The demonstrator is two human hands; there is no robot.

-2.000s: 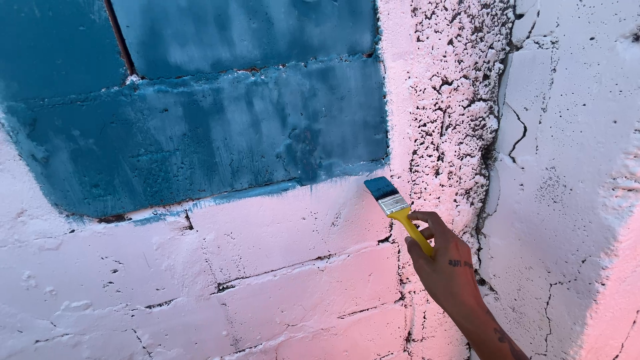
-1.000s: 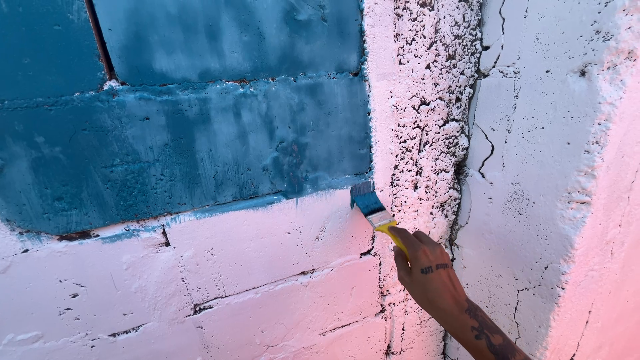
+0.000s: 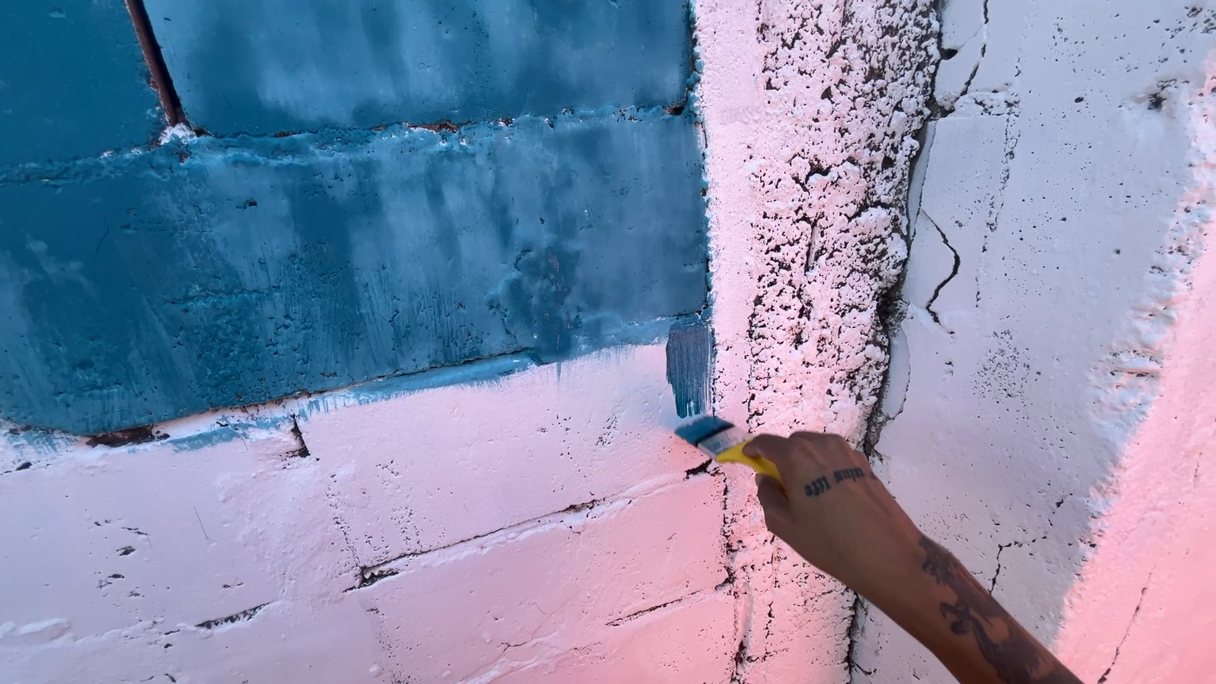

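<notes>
My right hand (image 3: 817, 489), with tattoos on its back and forearm, grips the yellow handle of a flat paintbrush (image 3: 727, 445). Blue paint covers the bristles, which point up and left and touch the pale block wall (image 3: 532, 456) at the lower end of a fresh blue stroke (image 3: 690, 366). That stroke runs down from the bottom right corner of the blue painted blocks (image 3: 427, 247). Thin blue paint lies along part of the lower edge of the blue area. My left hand is out of the frame.
Right of the brush rises a rough, pitted mortar strip (image 3: 826, 209), bordered by a dark crack. Beyond it stands a cracked pale wall (image 3: 1026, 285) with pink light on its right side. Recessed joints run between the blocks.
The brush has moved down the wall from the blue area's corner, and a blue stroke now shows above it. Two seconds ago the bristles were just below that corner, with no stroke there.
</notes>
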